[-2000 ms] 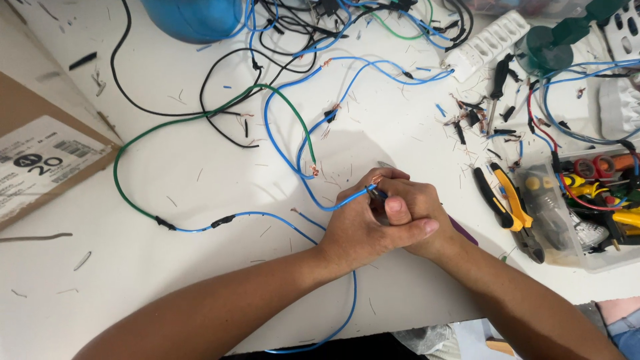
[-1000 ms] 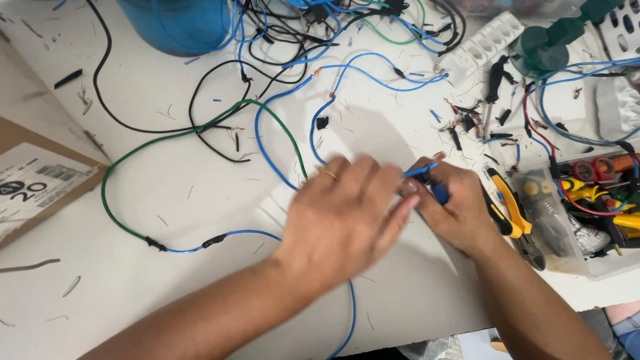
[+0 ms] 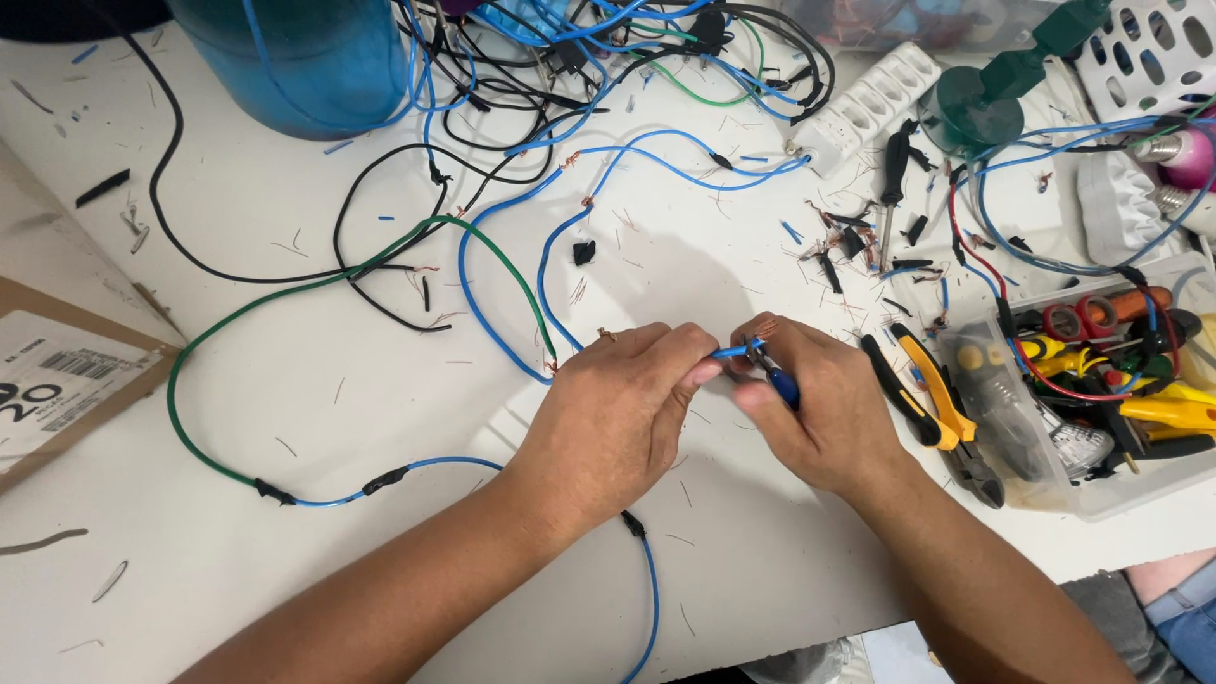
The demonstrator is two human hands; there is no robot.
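My left hand (image 3: pixel 617 418) grips a blue insulated wire (image 3: pixel 730 351) near its end, where bare copper strands (image 3: pixel 766 330) fan out. In my right hand (image 3: pixel 822 408) is a small blue-handled tool (image 3: pixel 783 388), its metal part against the wire beside the bare copper; my fingers hide most of it and its kind is unclear. Left of my hands, a green wire (image 3: pixel 518 271) ends in bare copper. Two blue wires run from the white power strip (image 3: pixel 869 104) and have twisted copper joints (image 3: pixel 570 161). Black tape (image 3: pixel 385 480) wraps a joint in another blue wire.
Yellow-and-black cutting pliers (image 3: pixel 936 408) lie right of my right hand, beside a clear plastic box (image 3: pixel 1083 499) of tools. A screwdriver (image 3: pixel 893 180) lies among wire scraps. Tangled cables and a blue container (image 3: pixel 294 66) stand at the back, a cardboard box (image 3: pixel 95 370) at left. A person's clothed leg (image 3: pixel 1187 617) shows at lower right.
My left hand has moved from across the wire's end back to holding the wire left of the tool. Two seconds ago both hands were clasped together around the wire's end.
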